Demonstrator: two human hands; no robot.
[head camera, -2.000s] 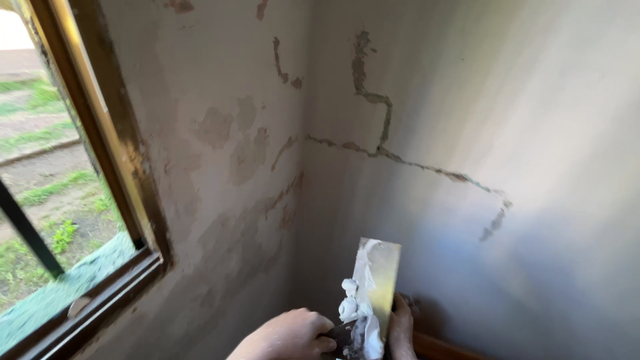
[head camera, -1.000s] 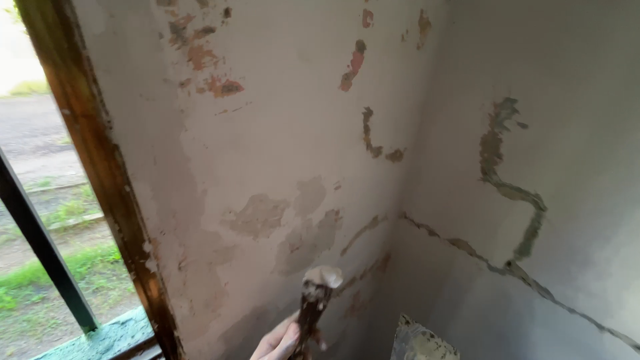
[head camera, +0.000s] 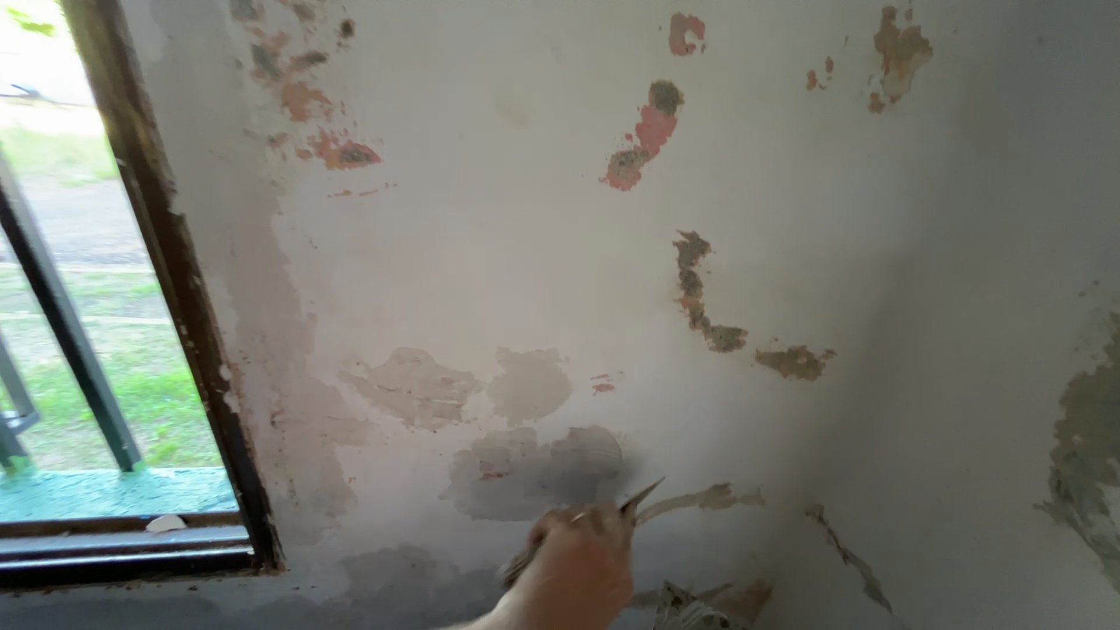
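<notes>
My left hand (head camera: 582, 556) reaches up from the bottom edge, closed around a putty knife (head camera: 646, 500). Its thin blade points up and right, at or close to the white wall beside a grey patch of filler (head camera: 547, 468) and a narrow crack (head camera: 700, 500). Most of the handle is hidden in my fingers. Below and to the right, the top of a wide, filler-smeared blade (head camera: 691, 611) shows at the bottom edge; the rest of it is out of frame. My right hand is not in view.
A brown window frame (head camera: 188, 289) with dark bars (head camera: 74, 350) stands at the left. Chipped spots (head camera: 652, 131) and a curved gouge (head camera: 696, 293) mark the wall above my hand. The corner and the adjoining wall, with a rough patch (head camera: 1089, 437), are at the right.
My left hand has brought the putty knife up to the wall; a second ago it was lower, with white filler on its tip. The right hand, partly visible two seconds ago, is out of view.
</notes>
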